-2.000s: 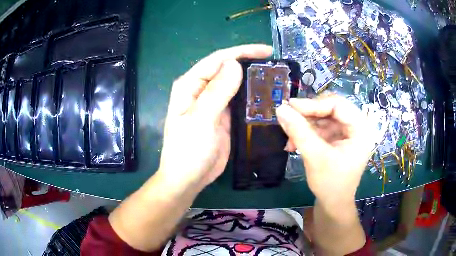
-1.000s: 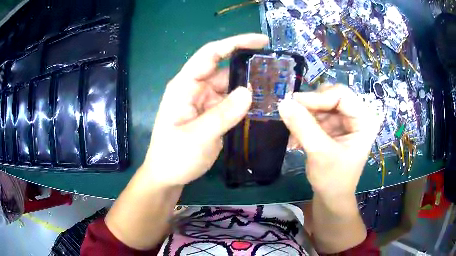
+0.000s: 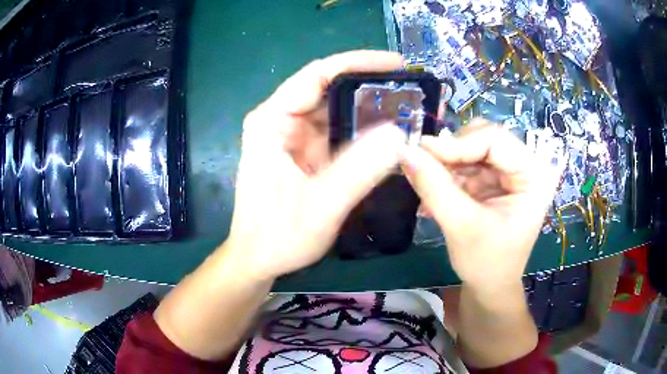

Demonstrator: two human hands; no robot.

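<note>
A black housing (image 3: 380, 219) stands upright in the picture in front of me, its far end at the top. A brown circuit board (image 3: 377, 109) with small blue parts lies in its upper part. My left hand (image 3: 292, 175) holds the housing around its left side and far end, with the thumb across the lower part of the board. My right hand (image 3: 483, 182) has thumb and index finger together at the board's lower right corner; what is between them is hidden. Thin red lead wires (image 3: 431, 115) show at the housing's right edge.
A black blister tray (image 3: 95, 146) lies at the left on the green bench (image 3: 219, 95). A pile of board assemblies (image 3: 512, 58) with orange flex cables lies on clear plastic at the right, with a green part (image 3: 589, 185) in it. Red objects show below the bench.
My left thumb has moved from the board's left edge onto its lower part, covering it. The orange flex cable below the board is now hidden. My right fingertips have shifted slightly left.
</note>
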